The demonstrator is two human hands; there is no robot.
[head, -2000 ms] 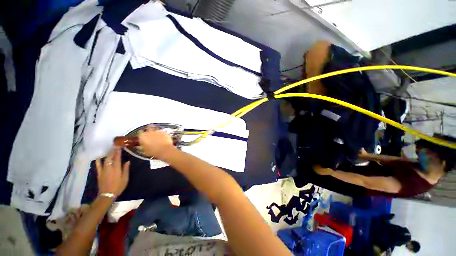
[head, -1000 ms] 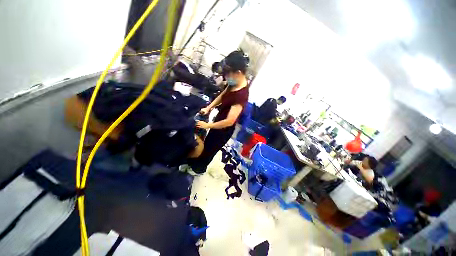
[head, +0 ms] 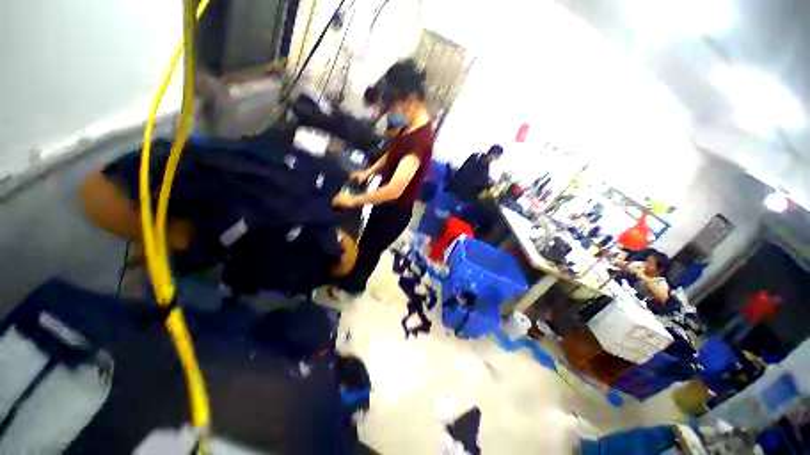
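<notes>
Neither of my hands is in the picture. The near dark-covered pressing table (head: 258,395) fills the lower left. A stack of white panels with a dark stripe (head: 53,391) lies at its left, cut off by the edge. The tip of another white piece (head: 164,442) shows at the bottom edge. Two yellow hoses (head: 158,231), tied together with a dark band, run from the top down to the bottom edge. The iron is not in view.
Dark garments (head: 240,187) lie heaped beyond the table. A masked person in a dark red top (head: 410,160) stands there. A blue crate (head: 484,283), a red item (head: 450,235) and dark scraps (head: 414,298) are on the pale floor. Seated people work at benches (head: 542,244) behind.
The view has swung from the table up towards the room, and my hands and the iron have left the picture. In the last second the white panels have slipped lower and the hoses have shifted.
</notes>
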